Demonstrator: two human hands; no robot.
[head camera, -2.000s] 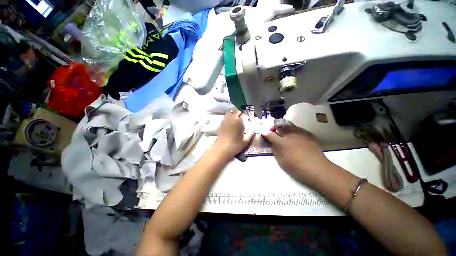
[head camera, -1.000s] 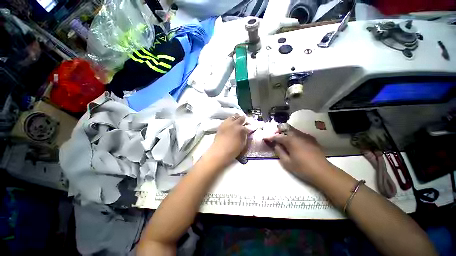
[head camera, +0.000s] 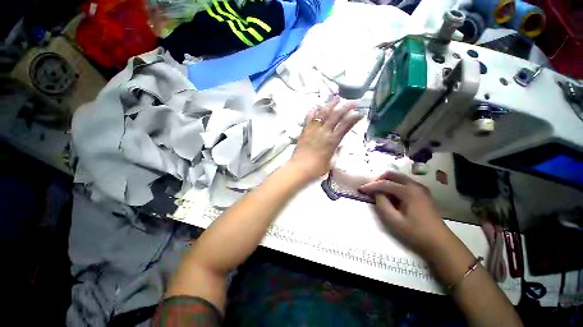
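Note:
The white sewing machine head (head camera: 441, 96) stands right of centre, with a green face cover (head camera: 401, 86) at its left end. My left hand (head camera: 325, 137) lies with fingers spread on whitish fabric left of the presser foot area (head camera: 385, 145). My right hand (head camera: 403, 201) has its thumb and fingertips together at the front edge of the needle plate area (head camera: 348, 185). Glare hides whether a cut piece is between those fingertips. A heap of light-grey cut pieces (head camera: 185, 128) lies left of my left hand.
Blue fabric (head camera: 236, 70) and a black garment with neon-yellow stripes (head camera: 220, 29) lie behind the heap. A red plastic bag (head camera: 112, 32) is at back left. A red-handled tool (head camera: 514, 253) and a pinkish cord bundle (head camera: 494, 249) lie at right. A printed ruler (head camera: 358, 255) runs along the table's front edge.
The camera view has turned and shifted, so the machine appears further right and tilted. My left hand has moved off the needle area to the back left, its fingers now spread. My right hand is nearer the front.

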